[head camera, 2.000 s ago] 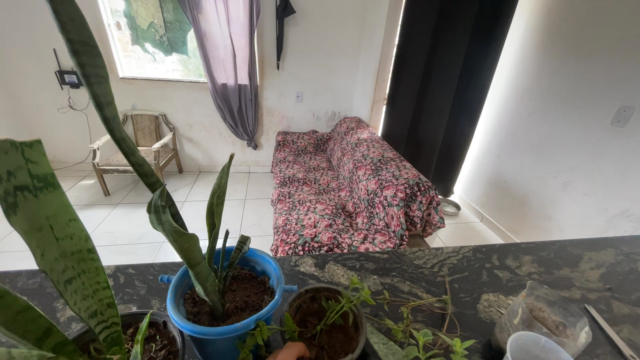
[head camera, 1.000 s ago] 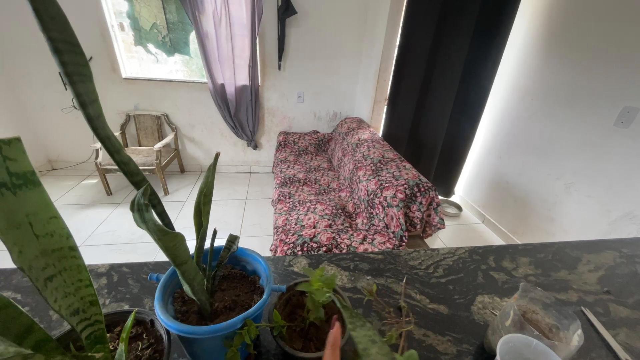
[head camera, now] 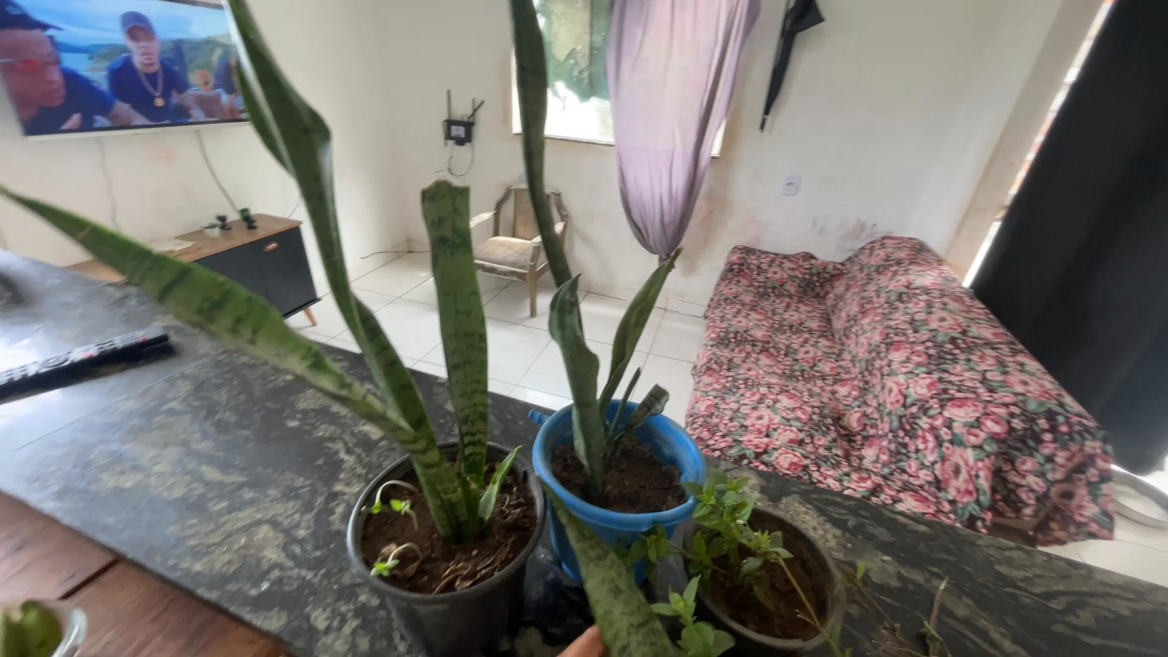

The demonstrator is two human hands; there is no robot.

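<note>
Part of one hand (head camera: 584, 643), a fingertip or so, shows at the bottom edge, against the lower end of a mottled snake plant leaf (head camera: 613, 584); which hand it is, and its grip, I cannot tell. Behind that leaf stands a blue plastic pot (head camera: 554, 456) of soil with an upright snake plant (head camera: 577, 365). To the left is a black plastic pot (head camera: 438, 598) with a taller snake plant (head camera: 467, 347) and small seedlings. On the right a dark pot (head camera: 826, 584) holds a leafy green plant (head camera: 730, 529). My other hand is out of view.
The pots stand on a dark stone counter (head camera: 228, 429). A remote control (head camera: 87, 360) lies at its left, and a glass container (head camera: 68, 630) sits on wood at the lower left. Beyond are a sofa under a floral cover (head camera: 867, 383), a chair (head camera: 511, 246) and a television (head camera: 119, 68).
The view has swung left, bringing in the television and remote control. A mottled leaf now slants in front of the blue pot, with the fingertip at its lower end.
</note>
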